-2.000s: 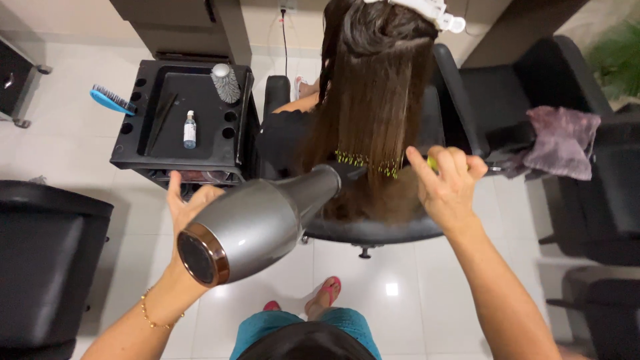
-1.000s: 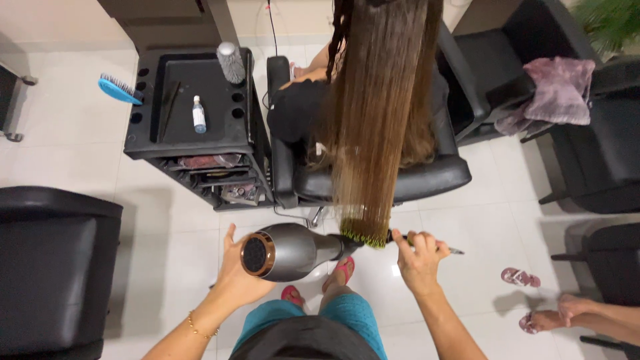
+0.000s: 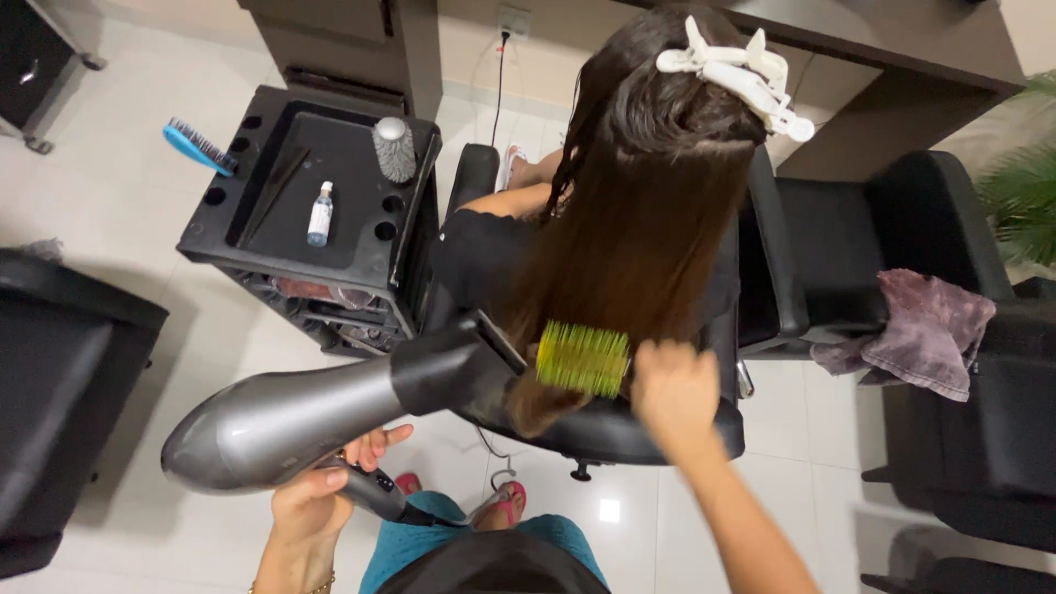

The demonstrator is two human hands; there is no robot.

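My left hand [image 3: 318, 487] is wrapped round the handle of a silver-grey hair dryer [image 3: 289, 421], some fingers extended. The dryer's black flat nozzle points at the lower hair, just left of a round brush [image 3: 582, 358] with yellow-green bristles. My right hand [image 3: 676, 388], slightly blurred, grips that brush at its handle, which the fingers hide. Long brown hair [image 3: 635, 239] of a seated person hangs down the back, its ends by the brush. White hair clips [image 3: 742, 78] hold the upper hair on the crown.
A black salon trolley [image 3: 330, 268] at the left bears a silver round brush [image 3: 394, 150], a small bottle [image 3: 320, 216], a dark comb [image 3: 276, 194] and a blue paddle brush [image 3: 198, 148]. Black armchairs [image 3: 833, 223] stand right, one with a purplish towel [image 3: 932, 330]. A power cord [image 3: 499, 99] hangs from a wall outlet.
One second ago the hair was drawn out toward me over the brush; now it hangs against the person's back. The dryer has turned, its nozzle now pointing up and right.
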